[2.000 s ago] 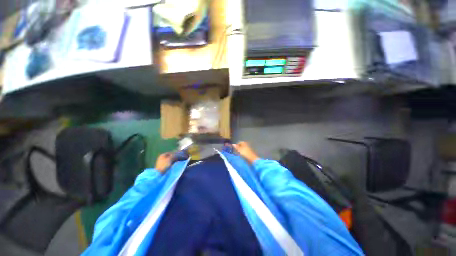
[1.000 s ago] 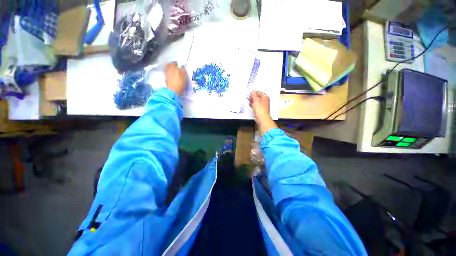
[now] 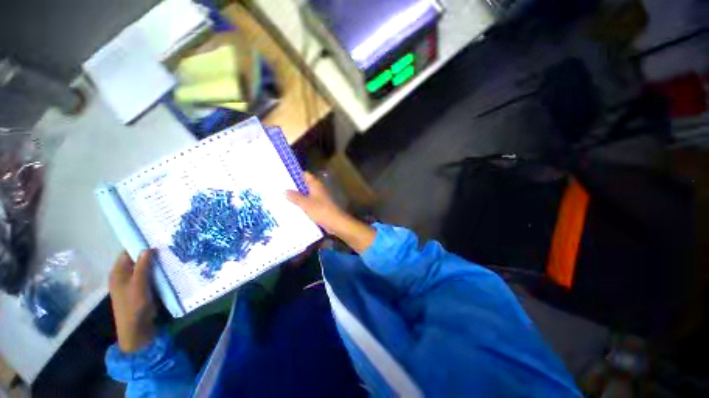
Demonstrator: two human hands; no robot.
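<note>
A stack of printed sheets [image 3: 256, 163] with a blue-purple edge is held up in front of me, off the desk. A loose pile of blue-silver screws [image 3: 221, 229] lies on its middle. My left hand [image 3: 134, 299] grips the stack's left edge, thumb on top. My right hand [image 3: 323, 208] grips its right edge, thumb on top. The fingers under the stack are hidden.
The white desk [image 3: 70, 214] is behind and left, with a clear bag of blue pieces [image 3: 50, 299] and darker bags [image 3: 17, 194]. Yellow-green papers [image 3: 210, 78] lie beyond the stack. The counting scale [image 3: 373, 39] with green displays is at the top. A black chair-like shape with an orange strip [image 3: 569, 233] is right.
The stack with the screw pile has been lifted off the desk, now gripped at both sides and tilted in view. The view has turned, bringing the scale to the top middle.
</note>
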